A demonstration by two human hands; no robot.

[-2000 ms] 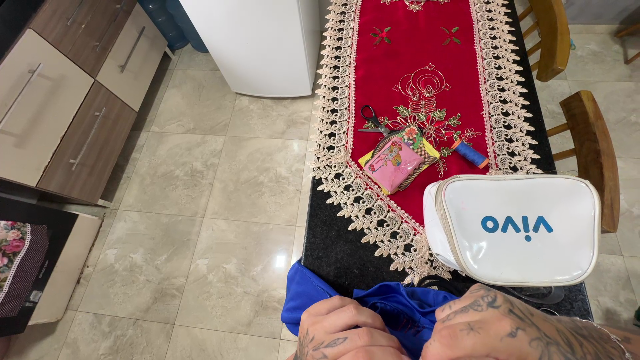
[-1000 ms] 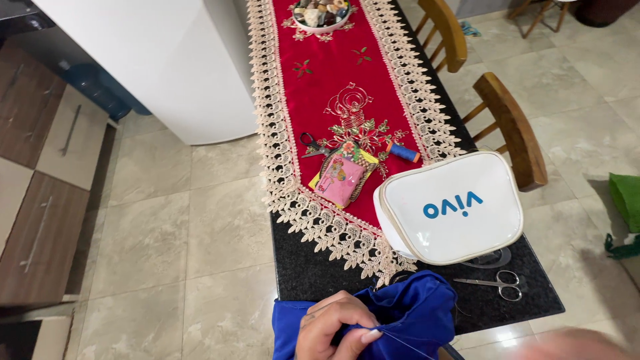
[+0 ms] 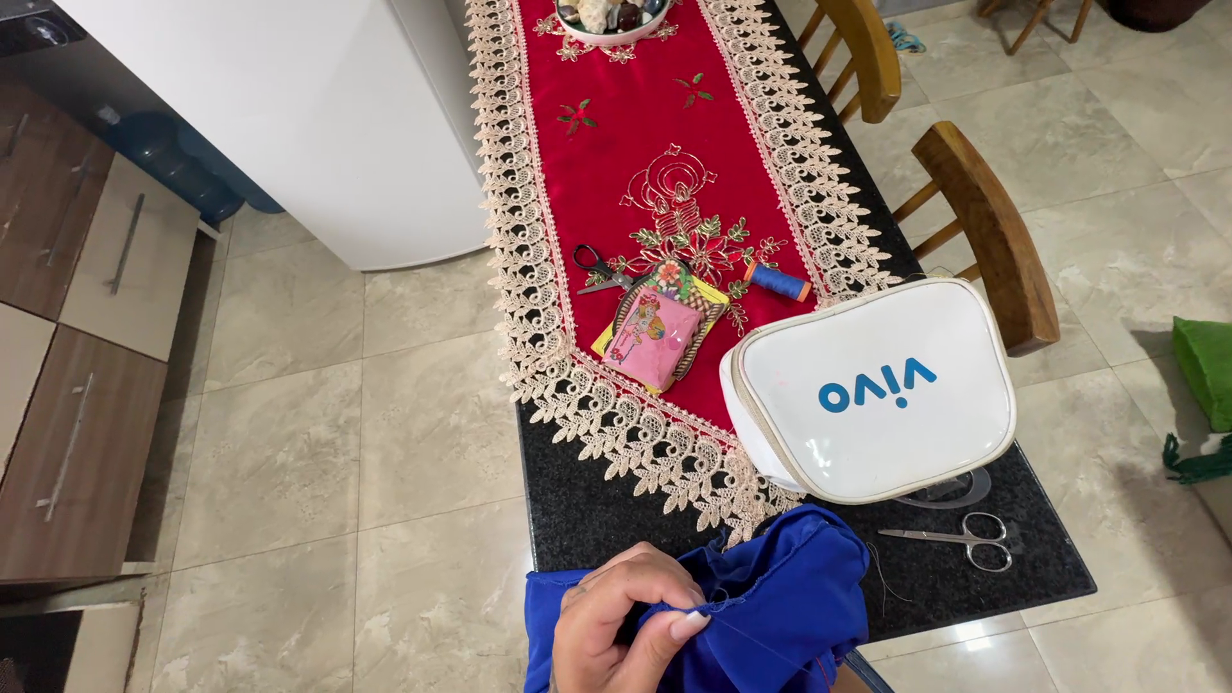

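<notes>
My left hand [image 3: 630, 611] pinches the seam edge of a blue fabric garment [image 3: 799, 587] between thumb and fingers at the bottom centre. A fine thread runs from the seam down to the right. My right hand is out of view. Small metal scissors [image 3: 962, 544] lie on the black tabletop right of the cloth, near a loose bit of thread [image 3: 881, 573]. A spool of blue thread [image 3: 778, 282] rests on the red table runner, beside a pink packet [image 3: 653, 339] and black-handled scissors [image 3: 599, 268] partly under it.
A white zippered case [image 3: 876, 385] stands at the table's right side. The lace-edged red runner [image 3: 616, 173] holds a bowl of stones [image 3: 611, 34] at its far part. Wooden chairs [image 3: 991, 241] line the right side; a white appliance [image 3: 289, 115] stands to the left.
My right hand was at the blue cloth two seconds ago, then blurred at the lower right, and is now out of view. My left hand stays on the cloth. The small scissors have come into sight.
</notes>
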